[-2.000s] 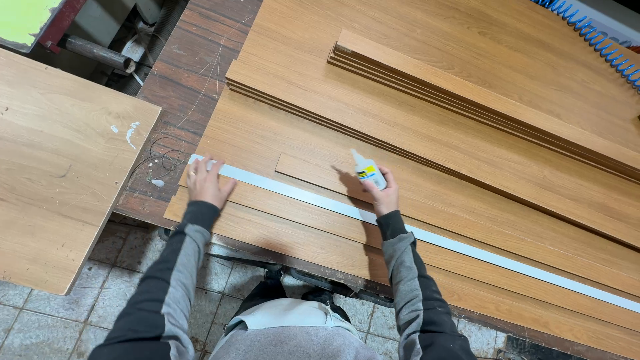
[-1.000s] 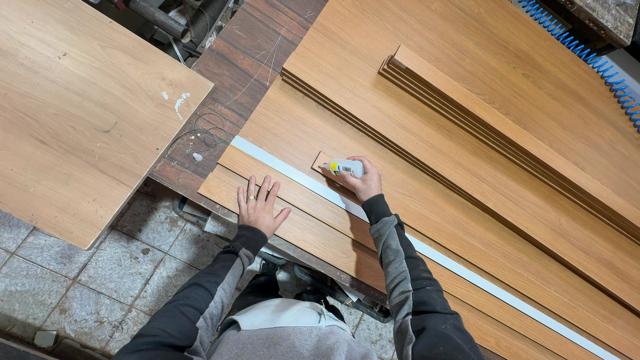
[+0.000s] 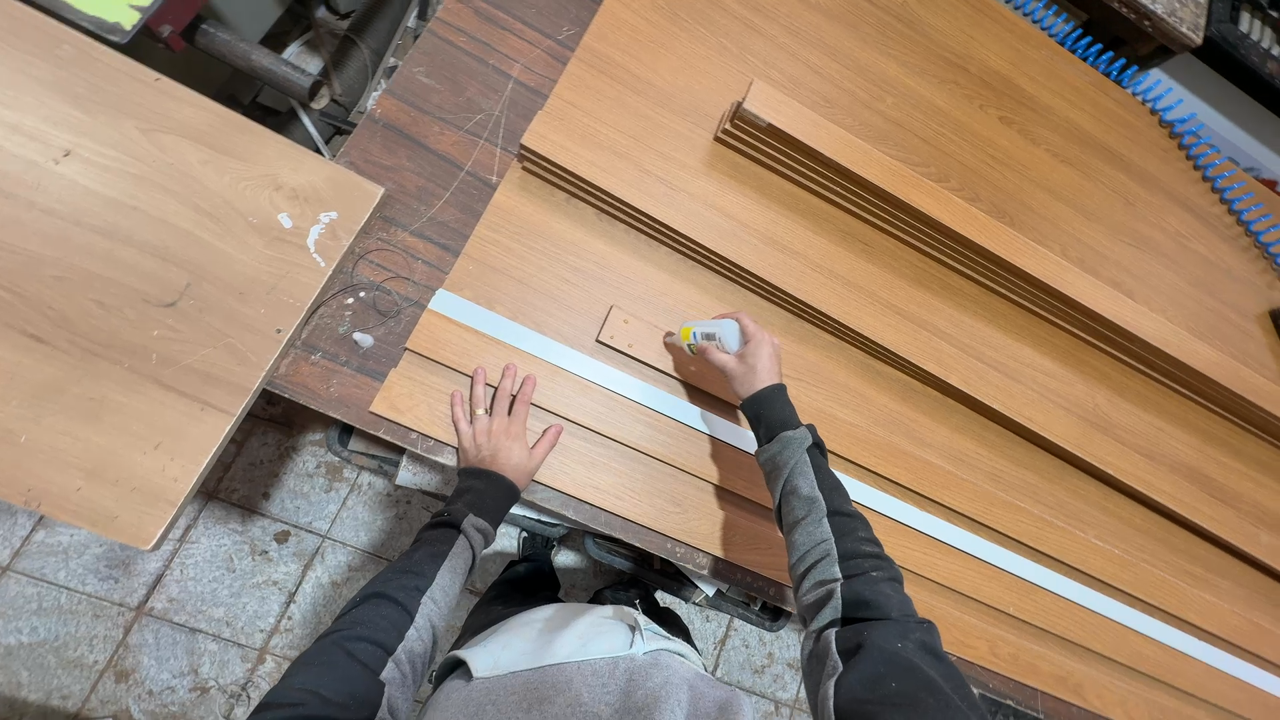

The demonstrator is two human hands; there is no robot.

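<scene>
My right hand (image 3: pixel 745 355) grips a small white bottle (image 3: pixel 712 336) with a yellow-marked label, tilted nozzle down over a narrow wood-grain strip (image 3: pixel 650 345). Small drops show on that strip near its left end. My left hand (image 3: pixel 500 430), a ring on one finger, lies flat with fingers spread on the wood-grain boards at the near edge. Between the hands a long white strip (image 3: pixel 600 371) runs diagonally across the boards, passing behind my right wrist.
Stacked narrow boards (image 3: pixel 960 215) lie on wider wood-grain panels (image 3: pixel 620 130) farther back. A separate wooden panel (image 3: pixel 170 250) with white smears stands at left. Thin wire (image 3: pixel 385 290) curls on the dark tabletop (image 3: pixel 430 130). A blue coiled hose (image 3: pixel 1160 100) hangs at upper right.
My left hand has left the white strip's end and come to rest on the nearer boards. The bottle, upright two seconds ago, is tipped nozzle down over the narrow strip. The view has shifted.
</scene>
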